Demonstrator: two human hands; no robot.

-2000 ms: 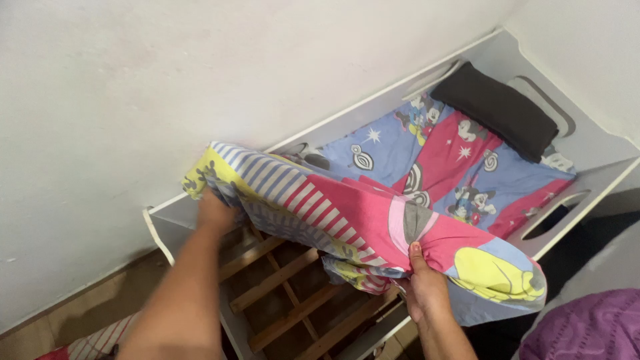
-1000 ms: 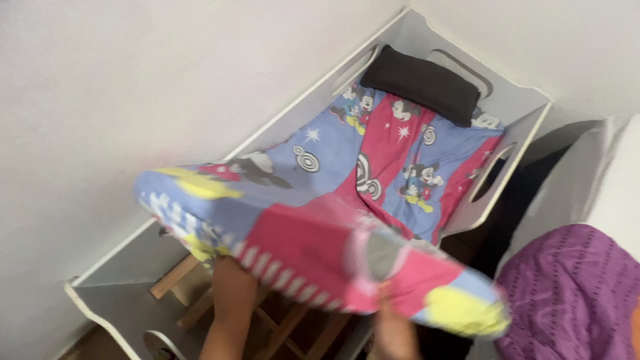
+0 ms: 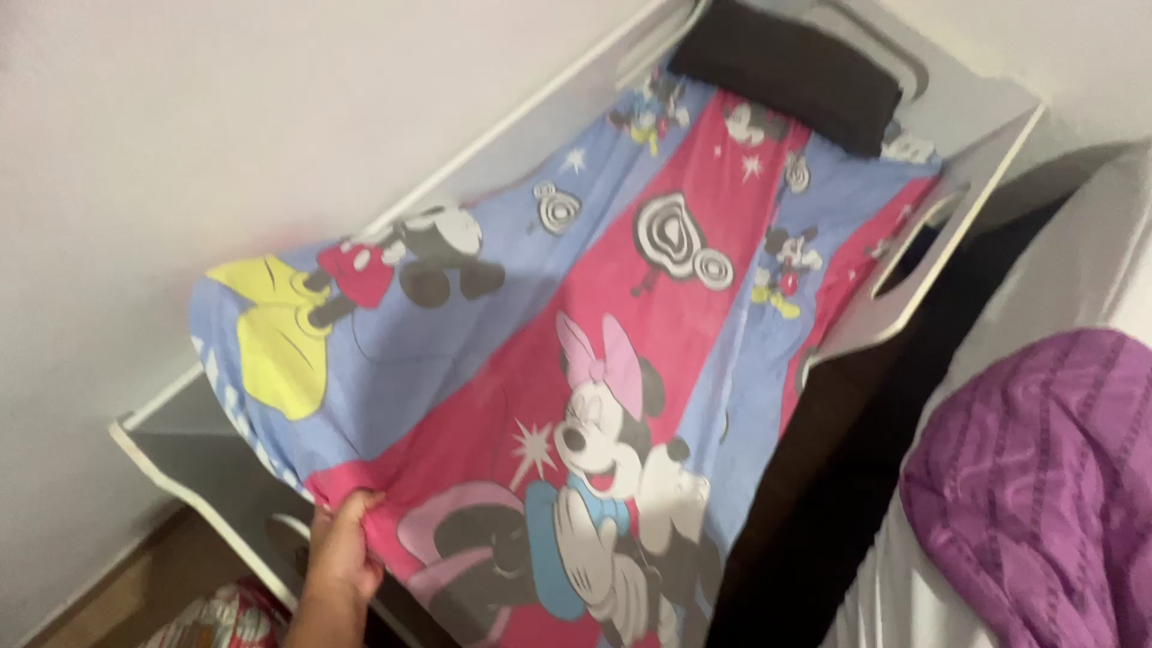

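Observation:
My left hand (image 3: pixel 342 553) grips the near-left edge of a small mattress in a blue, red and yellow cartoon-print sheet (image 3: pixel 504 360), thumb on top. The mattress lies partly within a white toddler bed frame (image 3: pixel 945 243), its near-left corner raised over the side rail. A dark pillow (image 3: pixel 792 72) rests on its far end. My right hand is out of view. The mattress's near end runs past the bottom of the view.
A pale wall (image 3: pixel 270 108) runs along the bed's left side. A purple quilted cover (image 3: pixel 1035 486) lies on white bedding (image 3: pixel 882 594) at the right, with a dark gap between it and the bed. A patterned cloth (image 3: pixel 220 621) is at the lower left.
The near part of the mattress, earlier folded up with slats showing below, is now spread out and hides most slats. My right hand, earlier on its near edge, has left the view.

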